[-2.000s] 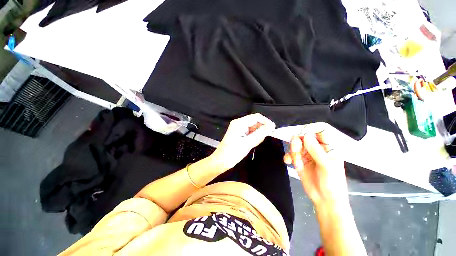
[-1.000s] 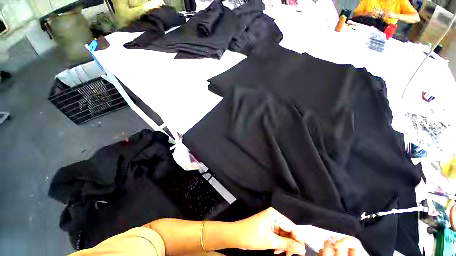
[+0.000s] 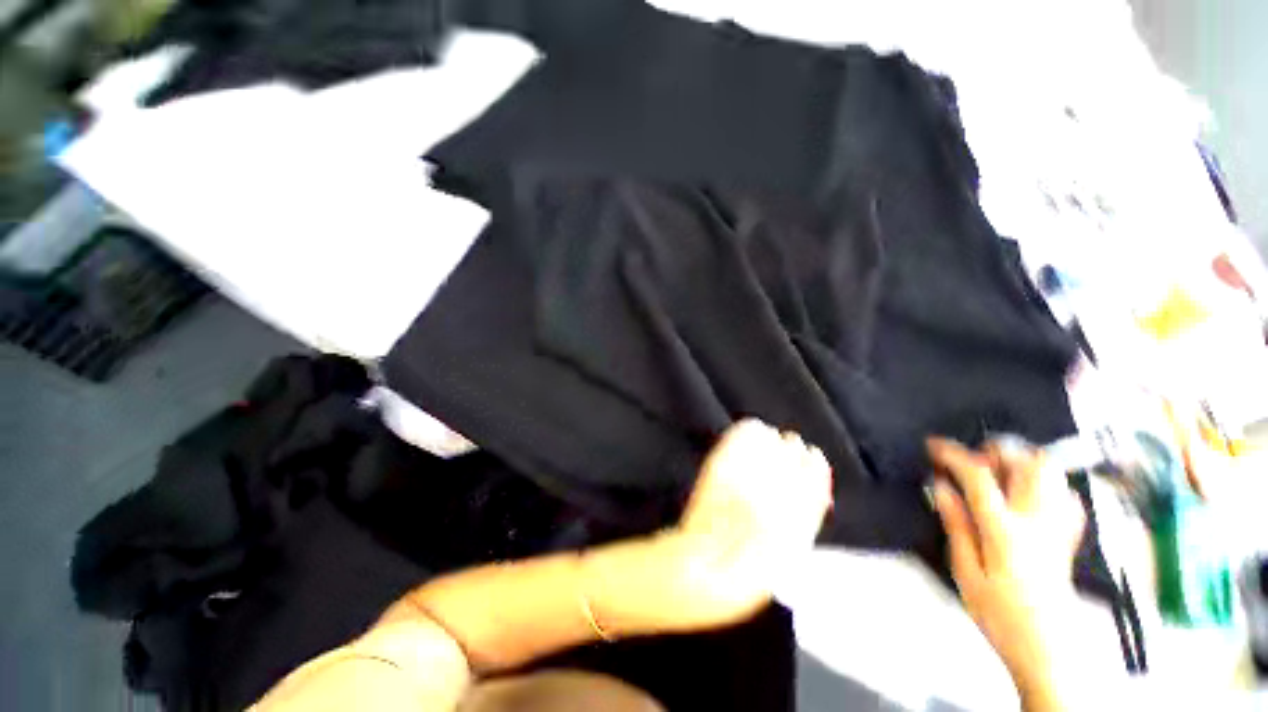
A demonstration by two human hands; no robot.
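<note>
The black fabric lies draped and creased over the white table, and the frame is blurred. My left hand is closed like a fist on the fabric near its front edge; the fingertips are hidden. My right hand is at the right part of the near edge, its fingers bent and partly spread, where a pale strip meets the cloth. Blur hides whether it grips anything. No needle or thread can be made out.
Heaped black cloth lies left, with a dark crate beyond it. A green item, a yellow piece and blurred clutter lie right. More black cloth is at the table's far left.
My hands have moved from close together at the fabric's near edge to farther apart. My right hand has gone right, to the pale strip. The view has tilted down again.
</note>
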